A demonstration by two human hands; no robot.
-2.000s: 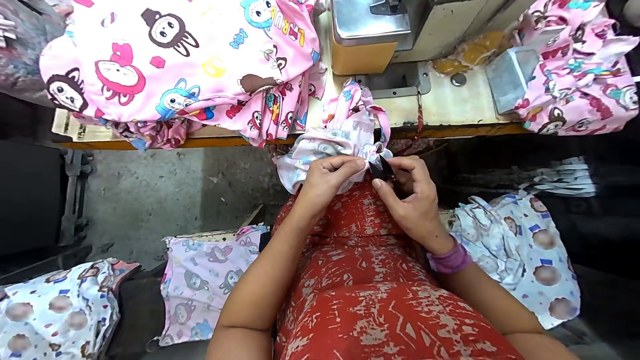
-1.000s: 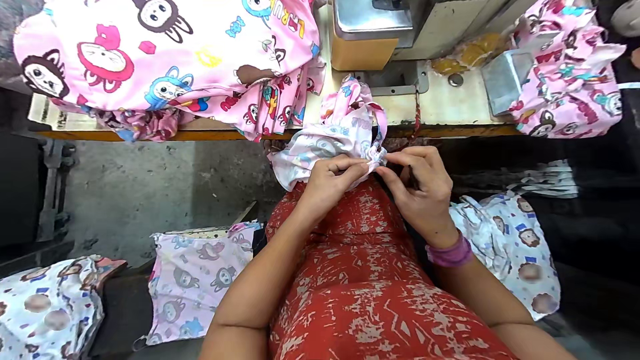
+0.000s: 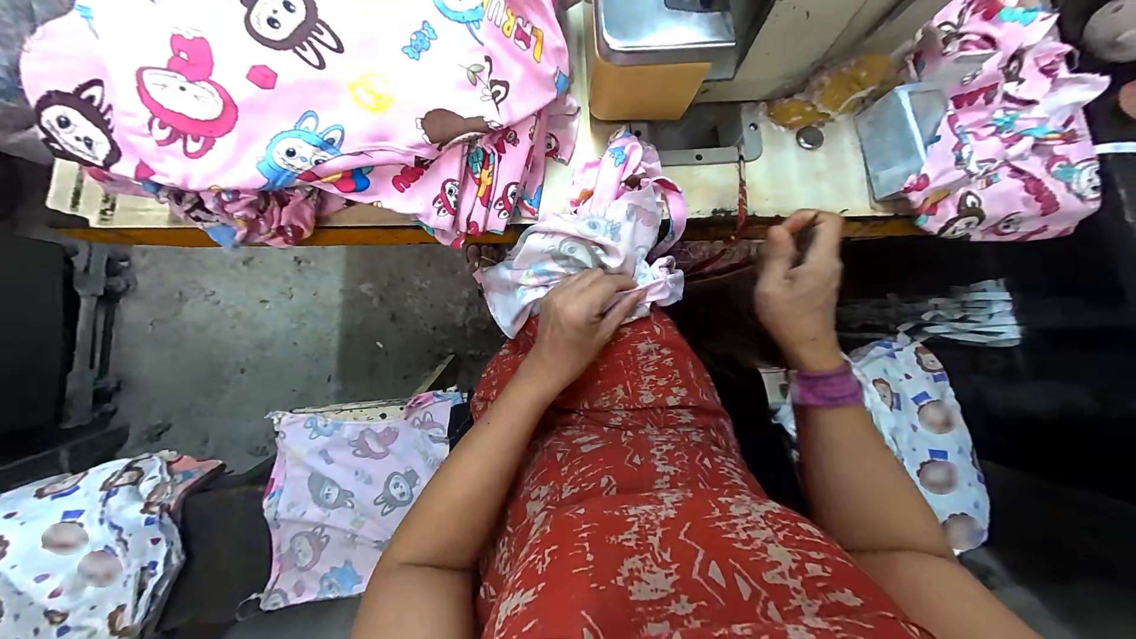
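Note:
A bunched piece of pink and white printed fabric [image 3: 590, 235] lies over my lap and up against the table edge. My left hand [image 3: 586, 315] grips its near edge, fingers folded over the cloth. To the right, my right hand [image 3: 801, 288] is raised apart from the fabric, near the table's front edge. Its fingers are curled and blurred, and whether something small is between them cannot be made out. A purple band circles that wrist.
Pink printed fabric [image 3: 355, 98] is heaped on the table [image 3: 781, 186] at left, beside a machine housing [image 3: 657, 62]. More pink fabric [image 3: 1012, 151] lies at right by a metal box [image 3: 896, 142]. Printed cloths [image 3: 351, 497] hang or lie below on both sides.
My right hand has moved off the fabric to the right. A dark tool seen in it two seconds ago is not visible now. My left hand stays on the cloth.

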